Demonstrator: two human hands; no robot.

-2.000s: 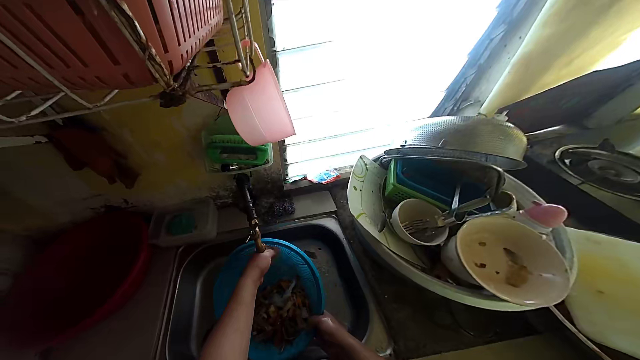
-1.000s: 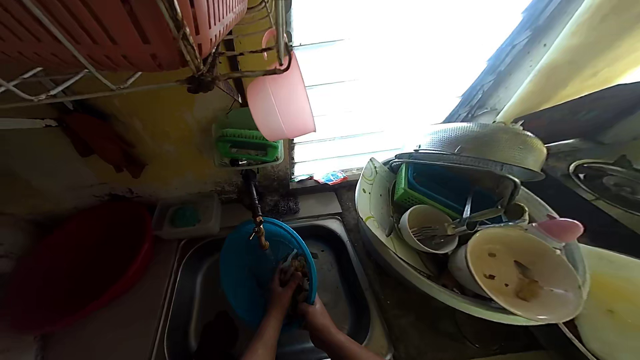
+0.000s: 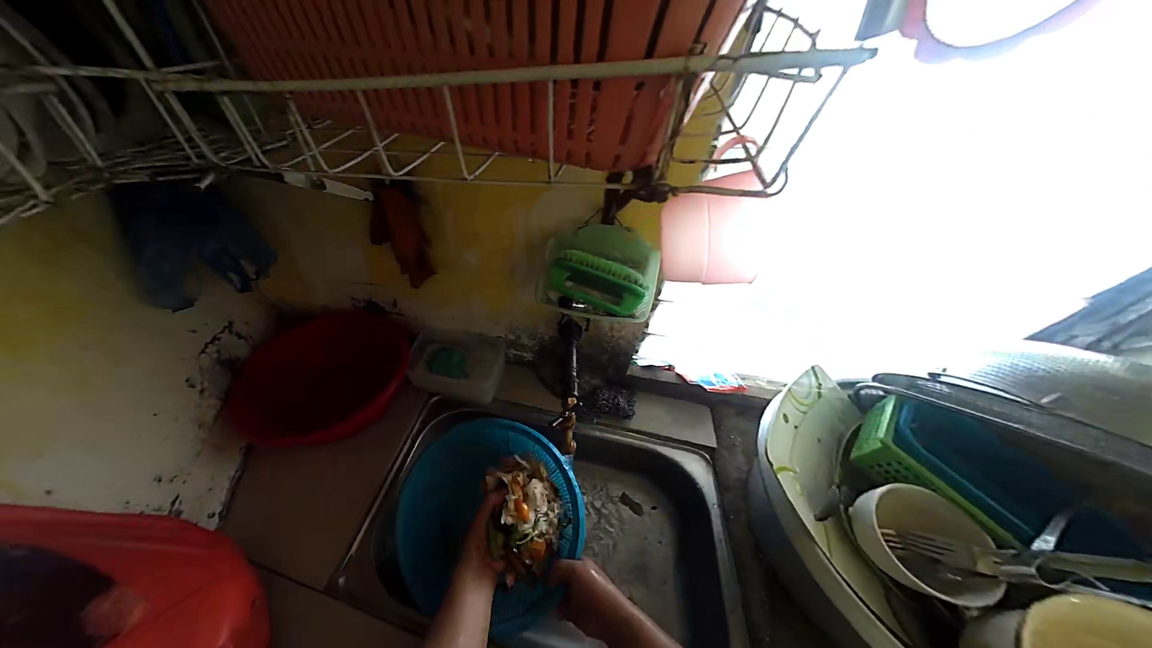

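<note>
A blue plastic basin [image 3: 432, 504] stands tilted in the stainless steel sink [image 3: 643, 504], below a brass-coloured faucet [image 3: 569, 423]. My left hand [image 3: 486, 531] is inside the basin, against a clump of wet food scraps [image 3: 529, 513], pale, orange and green; its fingers are partly hidden by the clump. At the basin's lower right edge is my right hand [image 3: 569, 580], its fingers hidden behind or below the rim, so its grip cannot be made out. Shallow water and a dark scrap [image 3: 632, 504] lie in the sink to the right of the basin.
A large bowl [image 3: 774, 504] piled with dishes and cutlery stands at right. Left are a red basin [image 3: 319, 382] and a red plastic container [image 3: 135, 576]. A clear tub [image 3: 459, 364] sits behind the sink. A wire rack [image 3: 405, 81] with a red basket [image 3: 504, 90] hangs overhead.
The view has swung left. My left hand, near the faucet two seconds ago, is now down in the basin at the scraps. The scraps are now gathered in a clump near the basin's right side.
</note>
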